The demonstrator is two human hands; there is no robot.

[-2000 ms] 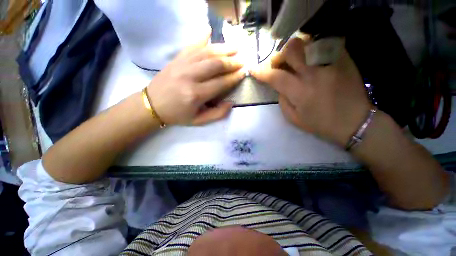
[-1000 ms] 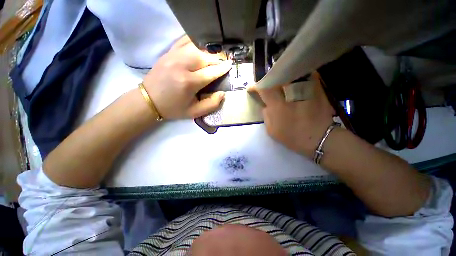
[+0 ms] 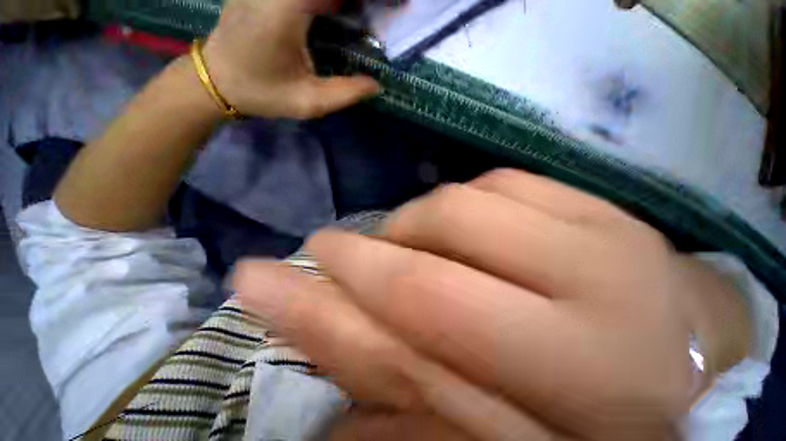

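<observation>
My left hand [image 3: 284, 65] is at the upper left, at the green front edge of the table, thumb spread from the fingers. Its fingertips are cut off by the top of the picture. A dark thing [image 3: 336, 39] shows between thumb and fingers; whether it is held is unclear. My right hand [image 3: 517, 301] is large, blurred and close to the camera, fingers pointing left; nothing is seen in it, but its palm side is hidden. A light cloth piece with a dark edge [image 3: 448, 26] lies at the top on the table.
The white table [image 3: 552, 69] has a green front edge [image 3: 517, 129] running diagonally. A beige machine part [image 3: 715, 43] is at the upper right. Dark and bluish cloth [image 3: 258, 168] hangs at the lap over striped clothing [image 3: 190, 379]. A grey floor shows at left.
The view has turned down and left, away from the needle. My right hand has left the needle area and come up close to the camera. My left hand has moved to the table's front edge.
</observation>
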